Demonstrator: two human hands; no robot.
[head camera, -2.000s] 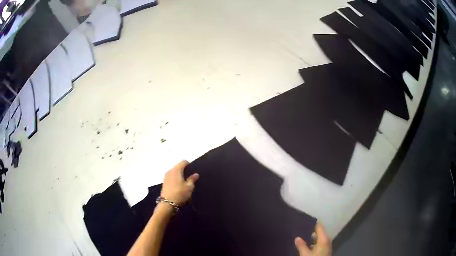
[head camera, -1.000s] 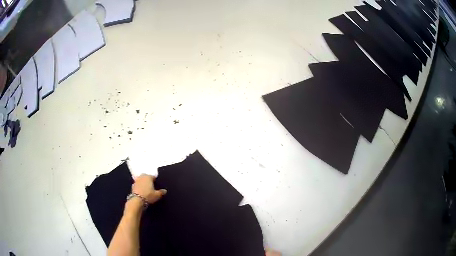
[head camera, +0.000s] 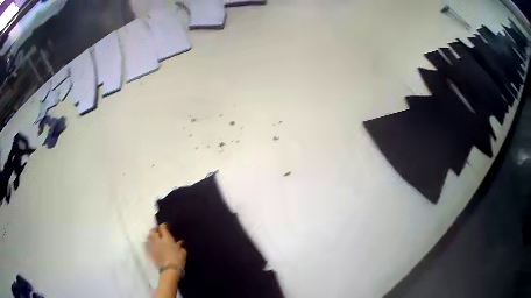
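A black cut fabric piece or pile (head camera: 218, 238) lies on the table at the bottom centre, with a ragged upper edge; its lower part is cut off by the picture's edge. My left hand (head camera: 167, 249), with a bracelet at the wrist, is at its left edge, with the thumb over the dark fabric. The hand is slightly blurred, and whether the fingers grip the fabric cannot be told. My right hand is out of the picture.
Overlapping black panels (head camera: 428, 137) run along the right table edge. Pale-topped stacks (head camera: 140, 49) line the far left side, near dark scraps (head camera: 53, 131) and black offcuts (head camera: 14, 163). A thin tool (head camera: 455, 16) lies at top right. Lint dots the cream table (head camera: 326, 75).
The dark fabric in front shows narrower than before. My left hand has moved from its upper edge to its left edge. My right hand has left the picture. The view has shifted left.
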